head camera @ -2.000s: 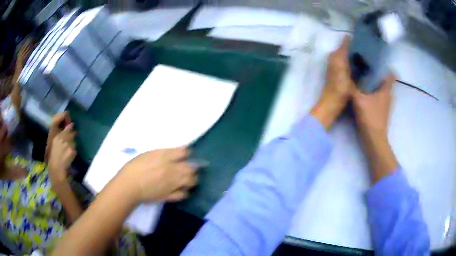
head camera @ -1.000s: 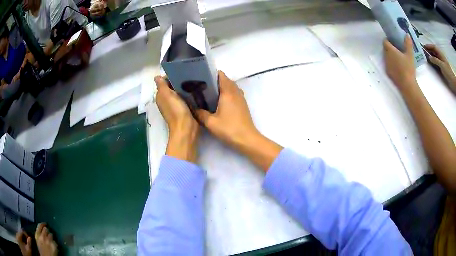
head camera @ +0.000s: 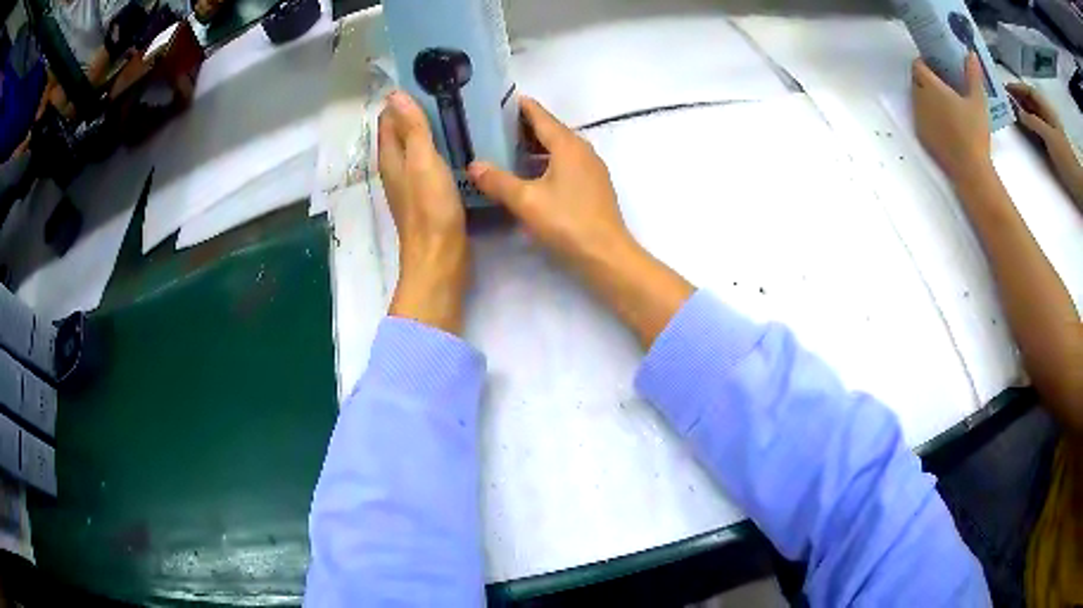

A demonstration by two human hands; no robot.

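Observation:
A pale blue-grey retail box with a dark round-headed device printed on its face stands near the back of the white-covered bench. Its top is cut off by the picture's upper edge, so its flaps cannot be seen. My left hand holds the box's left side, fingers pointing up. My right hand holds its right side, with the thumb across the lower front. Both hands are bare, below light blue sleeves.
White sheets cover the bench. A green bench top lies at left, with pale cartons and a round dark object at its edge. At right, another person's hands hold a similar box.
The box has moved up in the picture and turned more upright. Its open flaps and dark inside, visible earlier, are out of view. The hands at the lower left have gone out of view.

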